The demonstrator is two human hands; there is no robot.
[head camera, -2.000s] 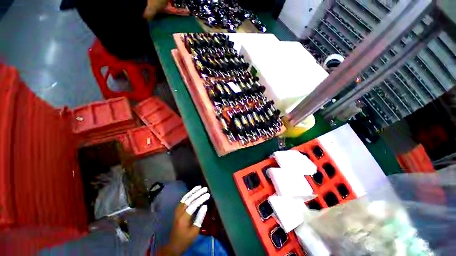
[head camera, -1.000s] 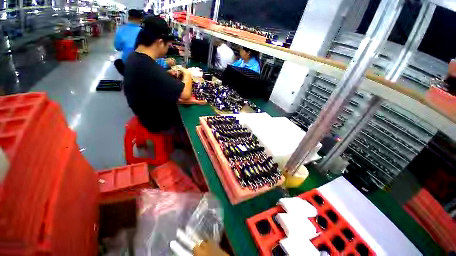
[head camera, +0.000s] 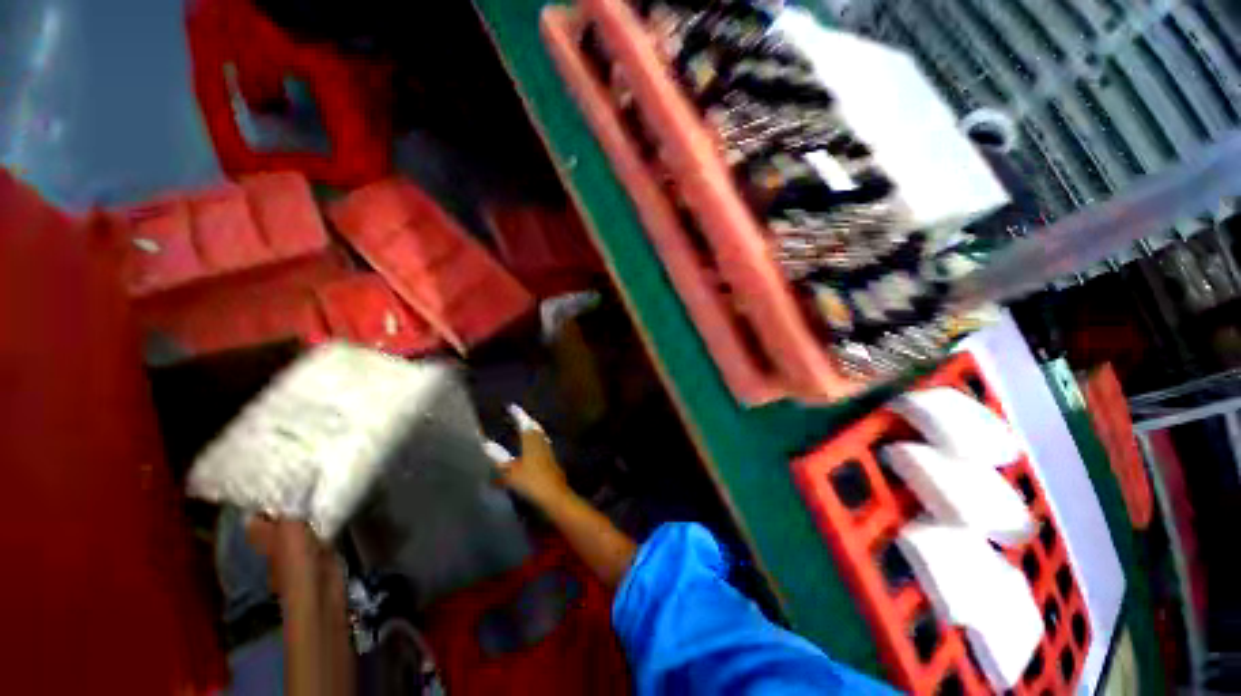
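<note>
My left hand (head camera: 282, 544) is low at the left, blurred, at the lower edge of a pale, roughly rectangular pack (head camera: 327, 428). The pack is raised beside the bench; its fingers' grip is partly hidden. My right hand (head camera: 531, 462), with white finger tips and a blue sleeve, is right of the pack, apart from it, with thumb and fingers spread and nothing seen in them. On the bench, a red-orange tray (head camera: 851, 544) holds square dark pieces, with white pieces (head camera: 966, 585) lying over it.
The green bench edge (head camera: 653, 340) runs diagonally right of my hands. A pinkish tray (head camera: 742, 258) of dense dark and pale pieces stands on it. Red trays (head camera: 436, 272) lie beyond my hands; a red stack (head camera: 82, 476) fills the left. A metal post (head camera: 1116, 224) crosses at right.
The view has swung down from the hall to beside the bench. The clear bag at my hand is no longer seen there; the pale pack is now raised at my left hand. Both hands now show.
</note>
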